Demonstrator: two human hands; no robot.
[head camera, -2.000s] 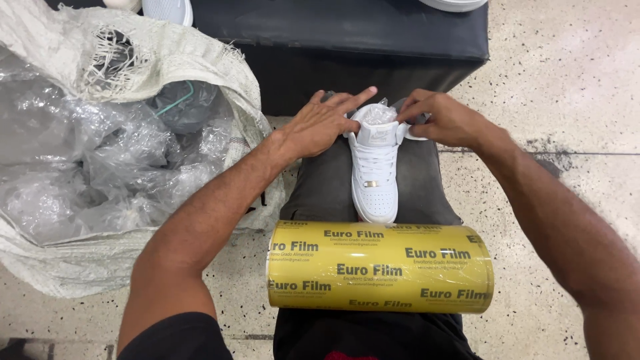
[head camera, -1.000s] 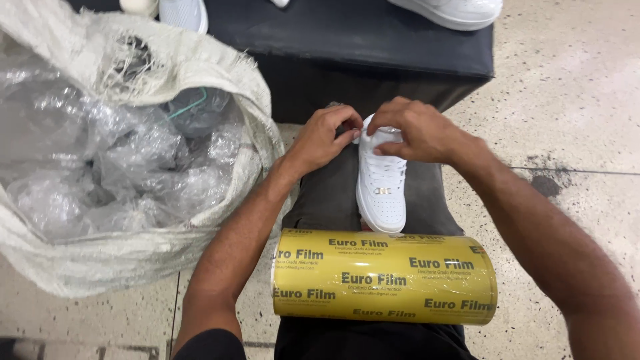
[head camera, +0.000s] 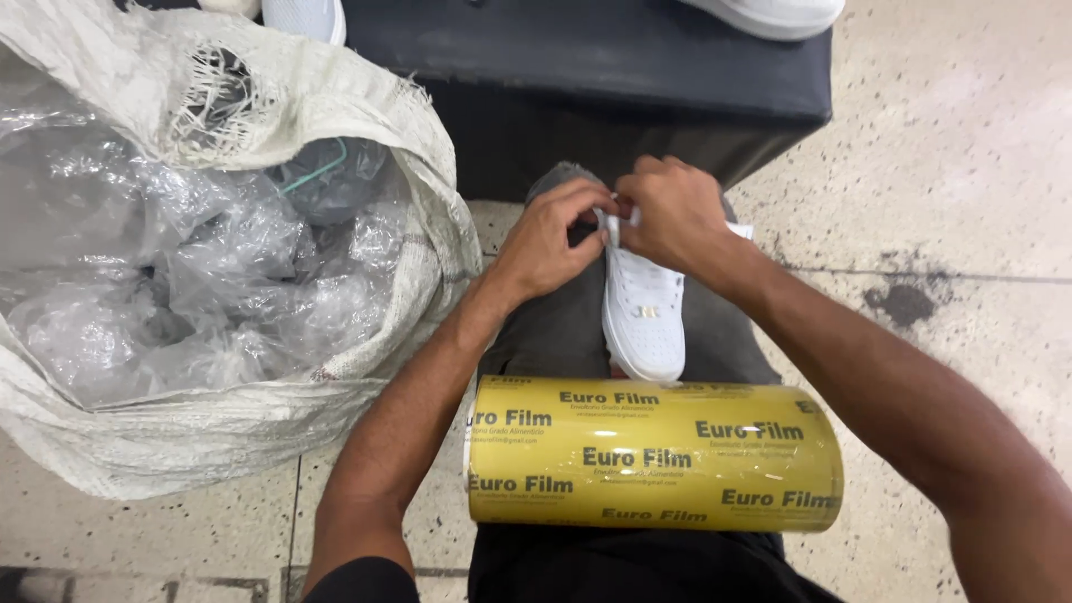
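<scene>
A white sneaker [head camera: 643,322] rests on my legs, its toe toward me and touching or close to a yellow roll of plastic film [head camera: 653,456] that lies across my lap. My left hand [head camera: 557,239] pinches a white strap or lace end [head camera: 612,228] at the left of the shoe's ankle opening. Over the opening, my right hand [head camera: 674,209] has its fingertips on the same white piece, close to the left fingertips. The right hand hides much of the shoe's collar and tongue.
An open white woven sack [head camera: 419,276] full of crumpled clear plastic [head camera: 234,243] stands at the left. Ahead is a black padded bench [head camera: 586,67], with a white shoe [head camera: 775,12] at its right and a light shoe [head camera: 306,17] at its left. Speckled tile floor lies around.
Two seconds ago my hands were on either side of the ankle opening; the right hand has moved left across the shoe, and both hands now meet at its left side.
</scene>
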